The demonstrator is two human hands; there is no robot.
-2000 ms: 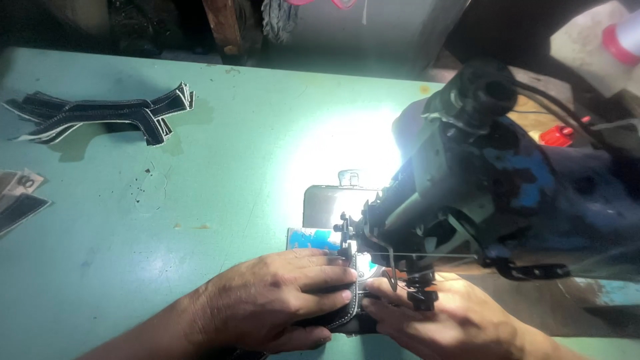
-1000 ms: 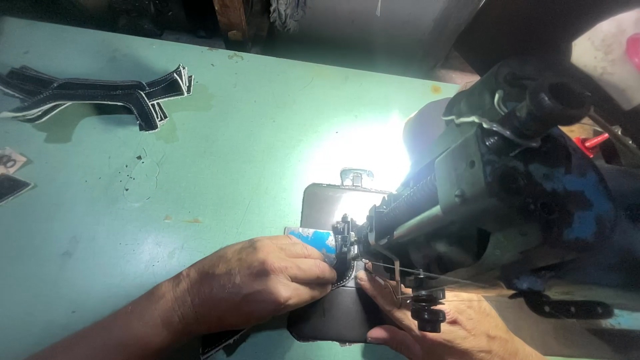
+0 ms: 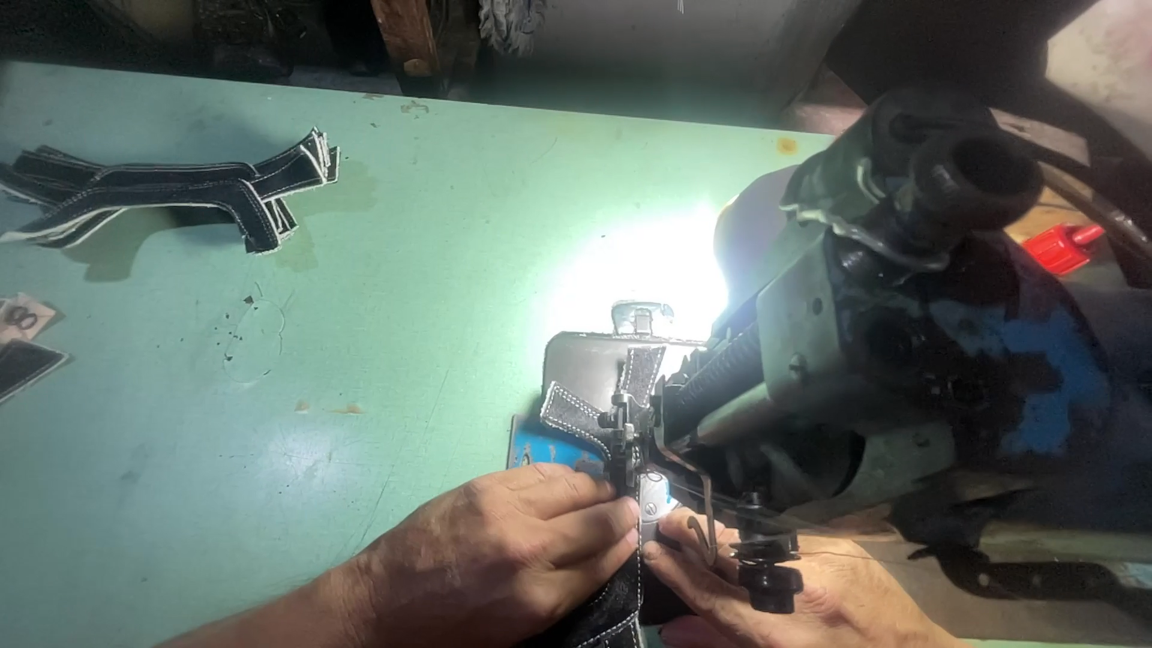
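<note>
A sewing machine (image 3: 801,360) stands at the right, its presser foot (image 3: 627,432) over a dark fabric piece (image 3: 621,594) with white stitching. Two stitched ends of dark fabric spread out beyond the foot. My left hand (image 3: 531,531) presses and grips the fabric's left side just in front of the foot, fingers bent. At the fabric's right edge lies my right hand (image 3: 774,576), fingertips beside the metal needle plate (image 3: 659,497) and partly hidden by the thread tension knob (image 3: 769,576). Whether its fingers grip the fabric is unclear.
Stacked dark strips with white stitching (image 3: 180,193) lie at the upper left of the green table (image 3: 405,270). Another dark piece (image 3: 27,369) sits at the left edge. A grey plate (image 3: 585,360) is behind the foot. A red object (image 3: 1062,250) is at the right.
The stitched fabric now extends beyond the presser foot, with two ends spread there. My left hand has moved from the curved stitched edge to a straighter length in front of the foot.
</note>
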